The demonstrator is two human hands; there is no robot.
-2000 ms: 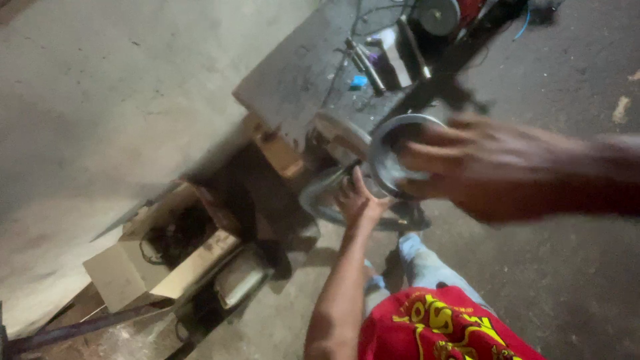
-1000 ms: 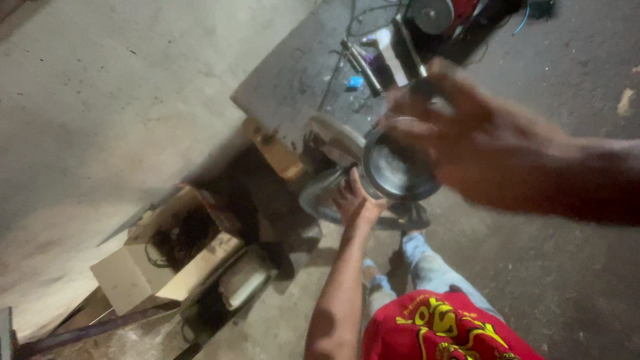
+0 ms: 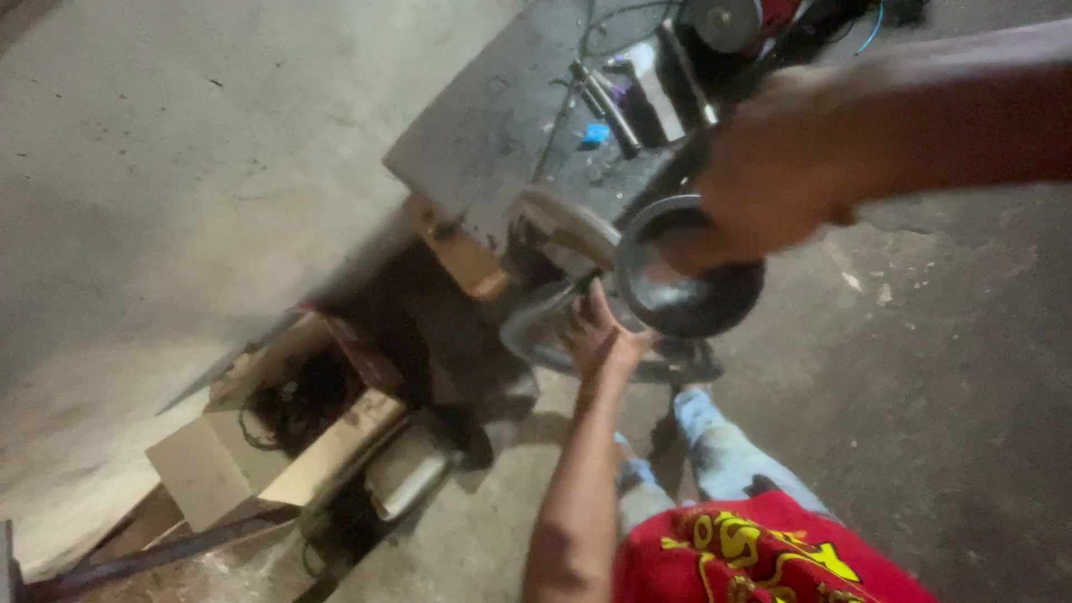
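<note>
A round, dark bowl-like metal part (image 3: 682, 306) with a paler rim stands tilted near the middle of the view. My left hand (image 3: 607, 335) has its fingers spread against the lower left side of this part, the thumb side near its rim; the exact hold is blurred. My right hand (image 3: 754, 193) reaches over from the right, its fingers down inside the bowl; whether they grip anything is hidden. Below and behind the part lies a grey curved frame or ring (image 3: 536, 335), and a pale curved rim (image 3: 569, 222) stands beside it at the upper left.
A worktable (image 3: 477, 126) bears metal rods, a blue scrap (image 3: 595, 134) and cables. At the top sits a machine with a round wheel (image 3: 724, 21). An open cardboard box (image 3: 335, 452) of dark items is at the lower left, beside a pale container (image 3: 410, 473). A wall rises at left.
My right hand, above the round part a second ago, is now lower with its fingers inside it. The left hand stays at the part's lower left side.
</note>
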